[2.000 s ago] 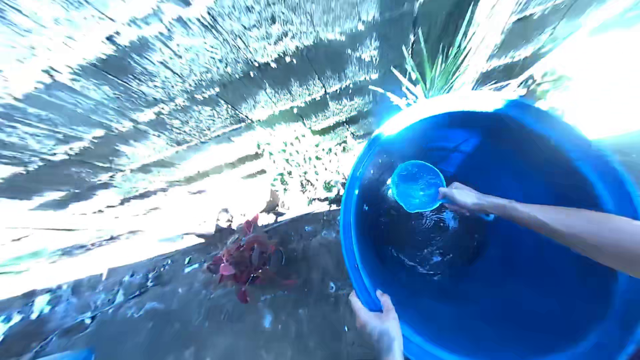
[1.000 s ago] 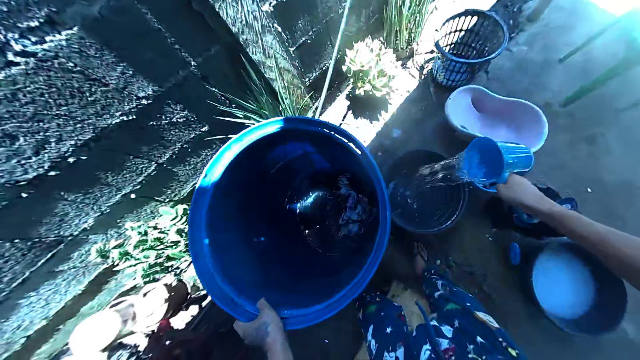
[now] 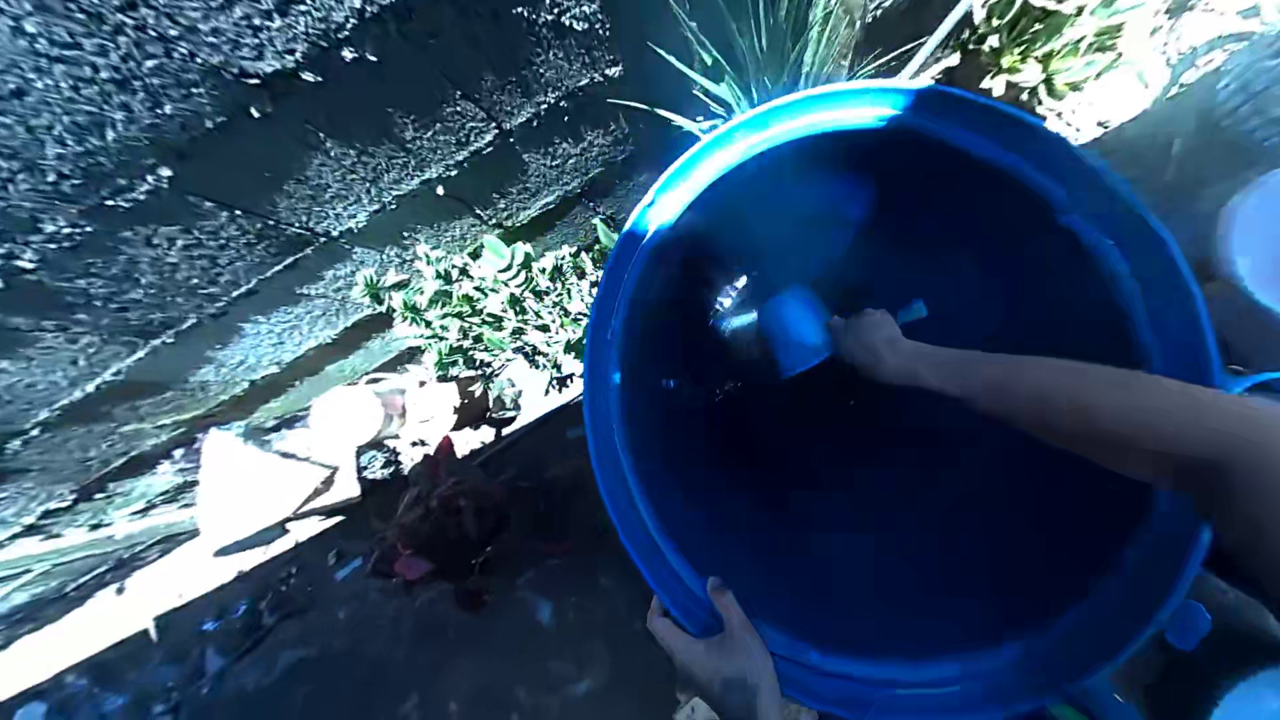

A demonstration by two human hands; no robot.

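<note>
A large round blue plastic tub [image 3: 640, 540] fills the right half of the view, its inside dark with some glints of water. My left hand [image 3: 725, 650] grips its rim at the bottom, thumb inside and fingers outside. Reaching in from the right edge, my right hand [image 3: 875, 342] holds a blue plastic dipper [image 3: 797, 330] by its handle, well inside the tub. The dipper's mouth side is blurred, and how much water it holds cannot be told.
A block wall [image 3: 330, 200] runs along the upper left, with a leafy green plant [image 3: 500, 300] and a spiky plant [image 3: 740, 70] at its foot. A reddish plant [image 3: 445, 510] stands left of the tub. Part of a pale basin [image 3: 1258, 240] shows at the right edge.
My right hand has moved from outside the tub, where water was pouring from the dipper above a dark basket or bucket, back inside it. My left hand is still on the rim. The view has shifted.
</note>
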